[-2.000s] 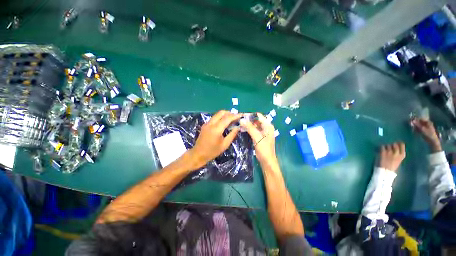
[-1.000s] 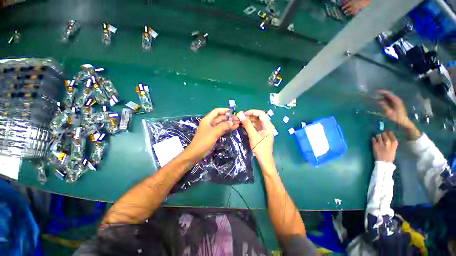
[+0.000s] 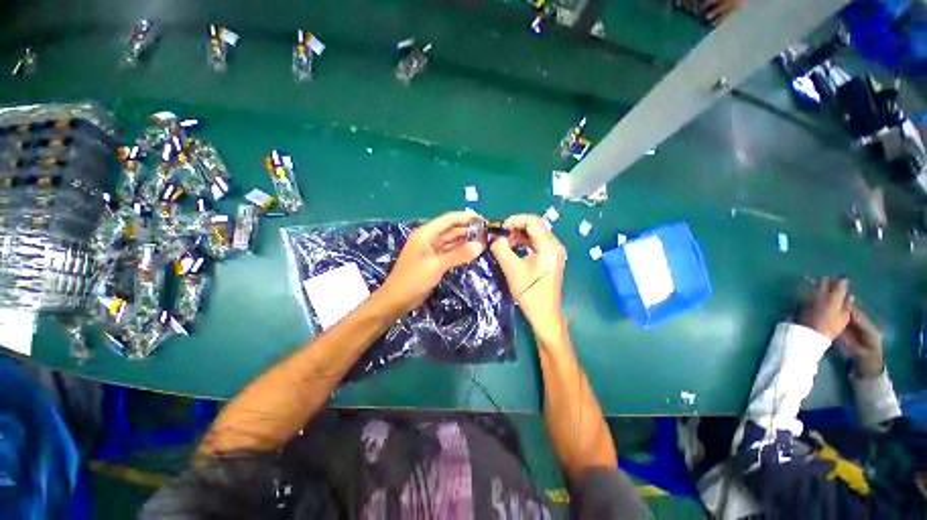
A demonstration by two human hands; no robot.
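Observation:
My left hand (image 3: 432,259) and my right hand (image 3: 531,266) meet above the far edge of the clear plastic bag of black parts (image 3: 462,320). Between their fingertips is a small electronic unit (image 3: 492,231), with a dark and a yellowish part showing. My left fingers hold its left end and my right fingers pinch its right end. The fingers hide most of it. A thin dark cord hangs at my right wrist. The bag has a white label (image 3: 336,294) at its left side.
Electronic units (image 3: 152,274) lie heaped at left beside stacked trays (image 3: 46,203). More units (image 3: 305,56) lie spaced along the belt. Right are white squares (image 3: 584,228), a blue tray (image 3: 661,274) and a slanting post (image 3: 701,96). Another person's hands (image 3: 828,308) are at far right.
A dark part now shows between my fingertips. The small white and blue end seen above them a second ago no longer shows. The other person's hands have come together.

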